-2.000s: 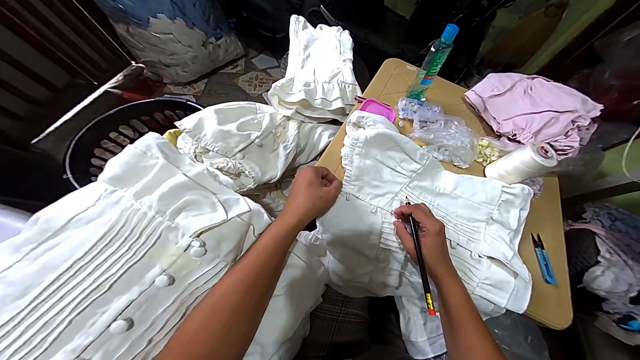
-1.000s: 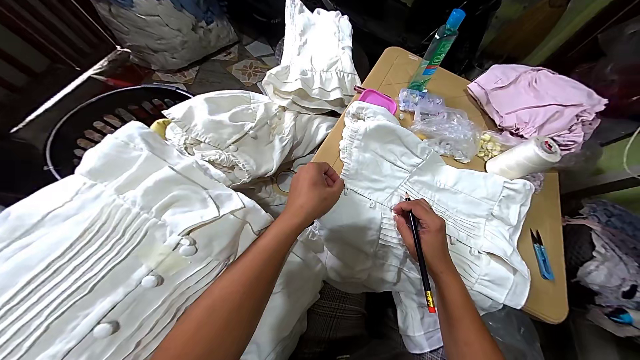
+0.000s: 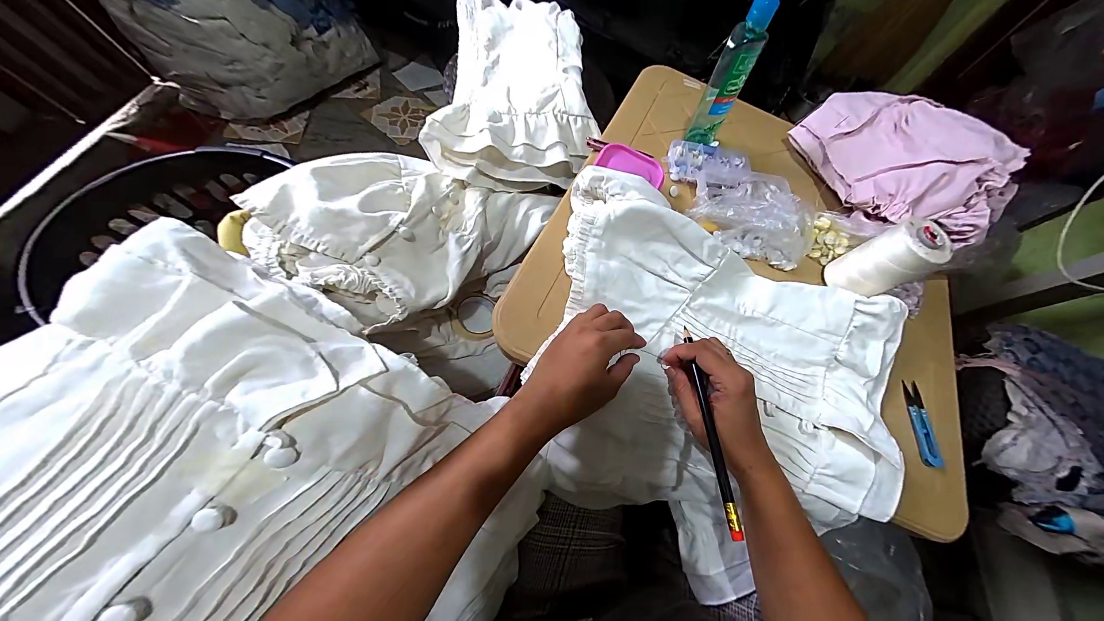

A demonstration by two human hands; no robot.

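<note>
A white pleated garment [image 3: 638, 250] with gathered, ruffled edges lies over the small tan table [image 3: 539, 302] and hangs off its near edge. My right hand [image 3: 714, 392] rests on it and holds a black pencil [image 3: 714, 440], point up and away, red eraser toward me. Close beside it, my left hand [image 3: 591, 358] lies on the same garment with curled fingers; whether it pinches the cloth or a thread is unclear. To the left spreads another white pleated garment [image 3: 164, 388] with covered buttons [image 3: 280, 450].
On the table are a thread cone [image 3: 888, 257], blue thread snips [image 3: 923, 427], a pink dish [image 3: 631, 162], plastic bags of buttons [image 3: 759, 216], a green bottle [image 3: 729, 82] and folded pink cloth [image 3: 910, 155]. More white garments [image 3: 517, 95] and a black basket [image 3: 112, 190] stand beyond.
My left hand has moved right across the garment, closer to my right hand. The pencil has stayed in my right hand.
</note>
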